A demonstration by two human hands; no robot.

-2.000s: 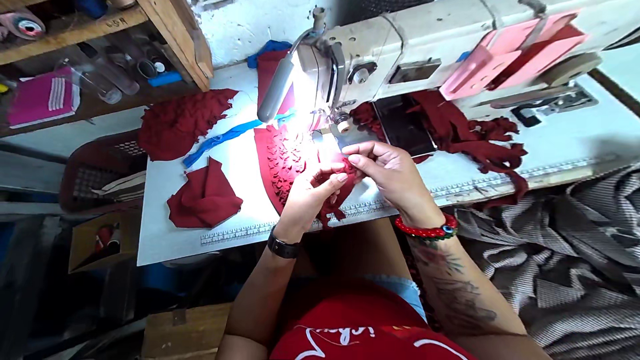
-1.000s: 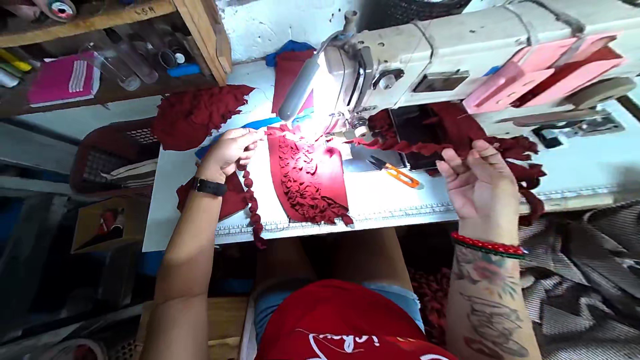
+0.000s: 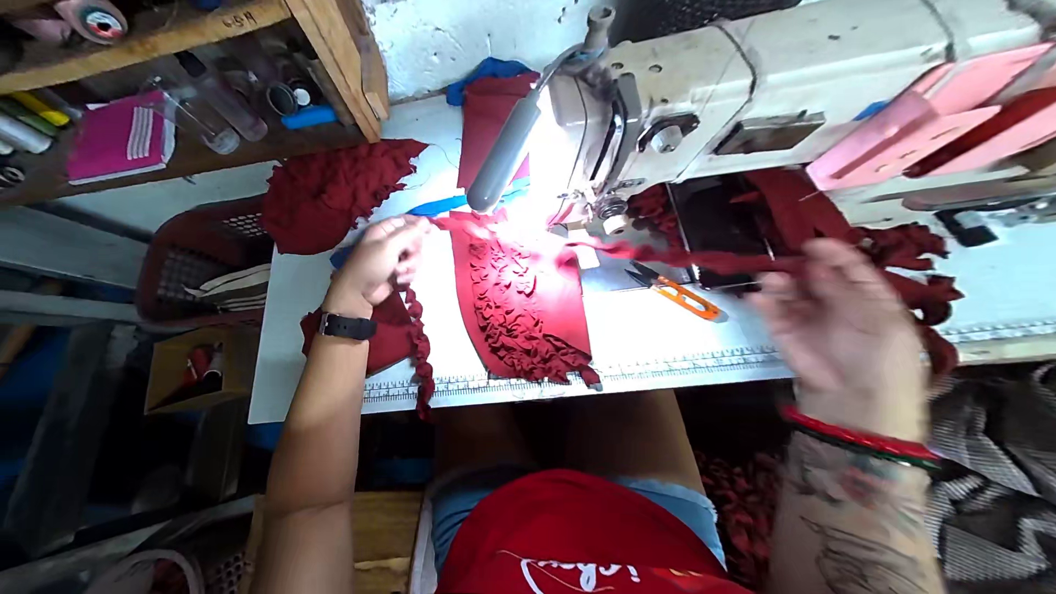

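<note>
My left hand (image 3: 384,262) grips a gathered dark red fabric strip (image 3: 419,346) left of the sewing machine's needle area; one end dangles over the table edge. The strip runs across under the machine head to my right hand (image 3: 837,309), which is blurred and closed on its other part. Between my hands lies a red fabric panel (image 3: 528,309) with rows of ruffles, brightly lit by the lamp (image 3: 505,153). Orange-handled thread snips (image 3: 681,295) rest right of the panel. The presser foot and needle of the sewing machine (image 3: 615,206) are partly lost in glare.
More red ruffled fabric (image 3: 334,194) lies at the table's left, and a red heap (image 3: 903,256) at the right. A measuring tape (image 3: 470,386) runs along the front edge. A wooden shelf (image 3: 330,62) stands back left, a plastic basket (image 3: 165,268) beside the table, pink holders (image 3: 916,136) on the machine.
Two seconds ago both hands were together near the needle; they then moved apart, with the strip stretched between them. The orange snips now show on the table. Since one second ago the hands have moved little.
</note>
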